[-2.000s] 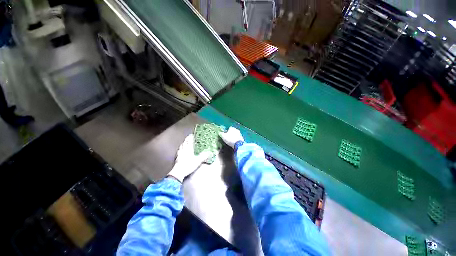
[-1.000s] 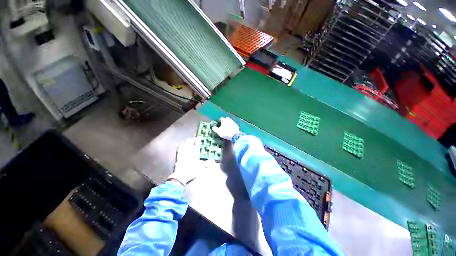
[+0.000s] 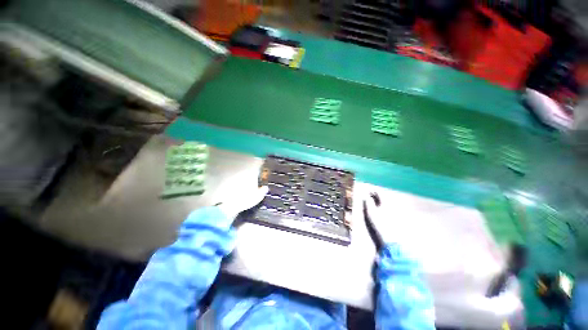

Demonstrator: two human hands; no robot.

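Note:
A black carrier with slots and pockets (image 3: 306,196) lies on the shiny metal sheet in front of me. My white-gloved left hand (image 3: 244,193) grips its left edge, with fingertips over the frame. My right hand (image 3: 380,216) is just right of the carrier, apart from it; the glove blends into the bright metal beside a dark, thin shape, so its fingers cannot be made out. A green circuit board panel (image 3: 186,169) lies alone on the sheet's left part, untouched.
A dark green conveyor belt (image 3: 258,97) beyond the bench carries several spaced green panels. A ribbed inclined conveyor (image 3: 122,48) stands at the upper left. More panels (image 3: 499,219) lie at the right. A blurred black object (image 3: 509,267) is at the sheet's right end.
The view has swung right. Both hands have left the green panel, which now lies flat on the sheet. My left hand has moved to the carrier, and my right hand to its far side.

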